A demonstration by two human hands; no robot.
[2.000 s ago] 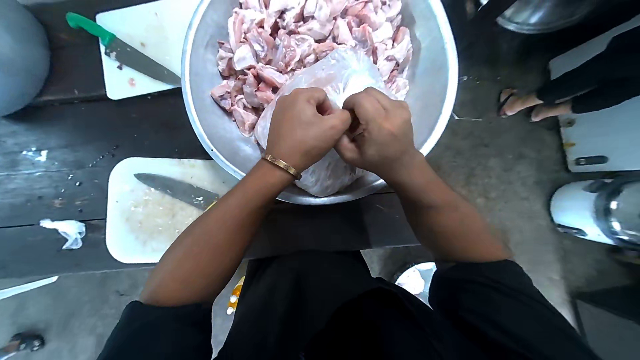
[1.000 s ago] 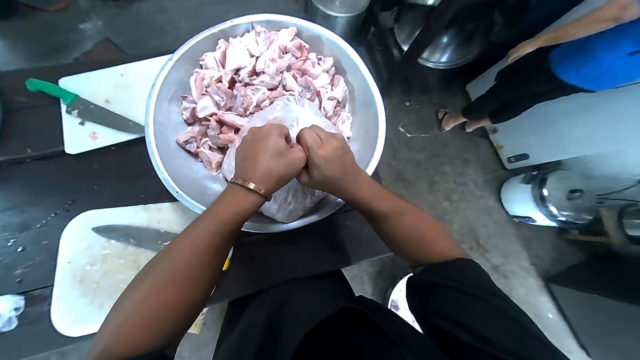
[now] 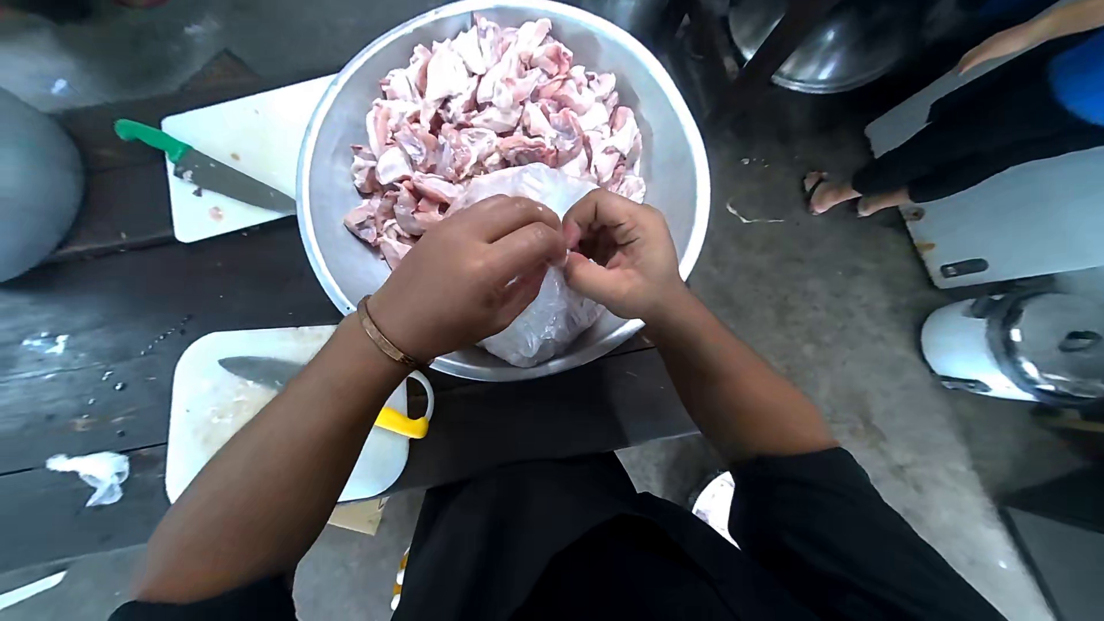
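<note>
Cut pieces of raw chicken (image 3: pixel 509 103) fill much of a large metal basin (image 3: pixel 677 164). A clear plastic bag (image 3: pixel 552 319) rests at the basin's near side, partly hidden by my hands. My left hand (image 3: pixel 483 267), with a bracelet at its wrist, pinches the bag's top. My right hand (image 3: pixel 625 254) meets it there, thumb and forefinger tips together on the plastic. The bag's contents cannot be made out.
Left of the basin, a green-handled knife (image 3: pixel 228 177) lies on a white cutting board (image 3: pixel 250 129). Nearer me, another board (image 3: pixel 198 379) bears a knife blade (image 3: pixel 259 369), beside crumpled plastic (image 3: pixel 95 473). At right are a person's legs (image 3: pixel 914 164) and a white lidded container (image 3: pixel 975 349).
My hands were bunched close together on the bag; now their fingertips meet at its top with the palms further apart. A person in blue came into view at the right.
</note>
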